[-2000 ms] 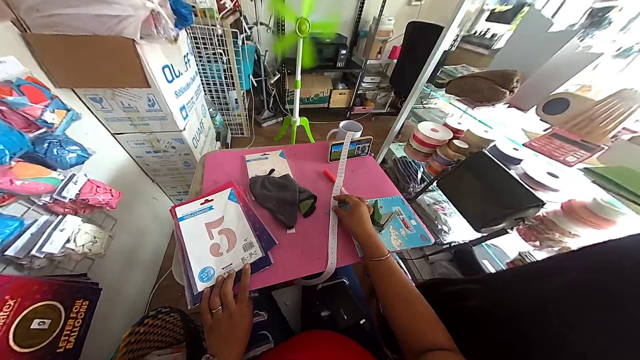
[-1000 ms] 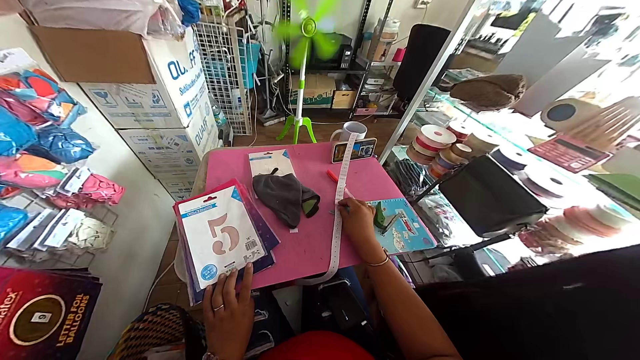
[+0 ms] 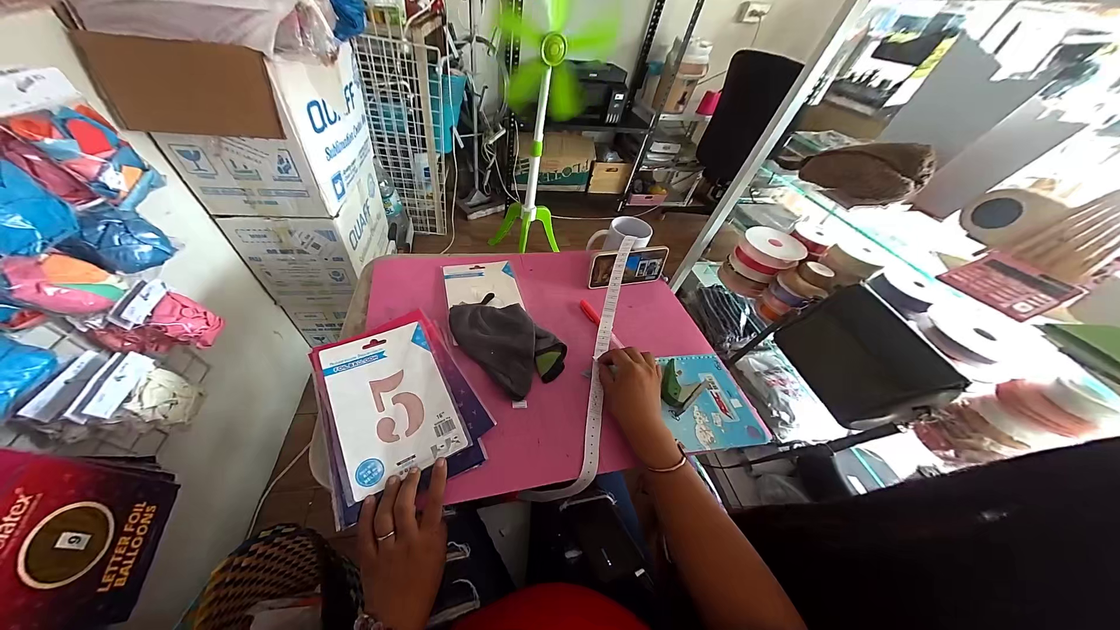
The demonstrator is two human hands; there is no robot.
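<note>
On a pink tabletop [image 3: 560, 437], my left hand [image 3: 404, 534] rests with fingers spread on the lower edge of a foil balloon packet [image 3: 394, 394] marked 5, which lies on a stack of packets. My right hand [image 3: 632, 394] has its fingertips together at a long white strip printed like a measuring tape [image 3: 595, 429]; whether it pinches the strip is unclear. The strip runs from a propped phone [image 3: 647, 265] over the table's front edge. A grey cloth item [image 3: 503, 346] lies between my hands. Right of my right hand, a green stapler-like tool [image 3: 674, 385] sits on a blue packet [image 3: 713, 429].
A white mug [image 3: 628, 229] stands behind the phone. A red pen [image 3: 588, 311] lies beside the strip. Cartons [image 3: 289, 184] are stacked at left, near hanging balloon packs [image 3: 79, 219]. A green fan [image 3: 552, 52] stands behind. Glass shelves at right hold ribbon spools [image 3: 770, 249].
</note>
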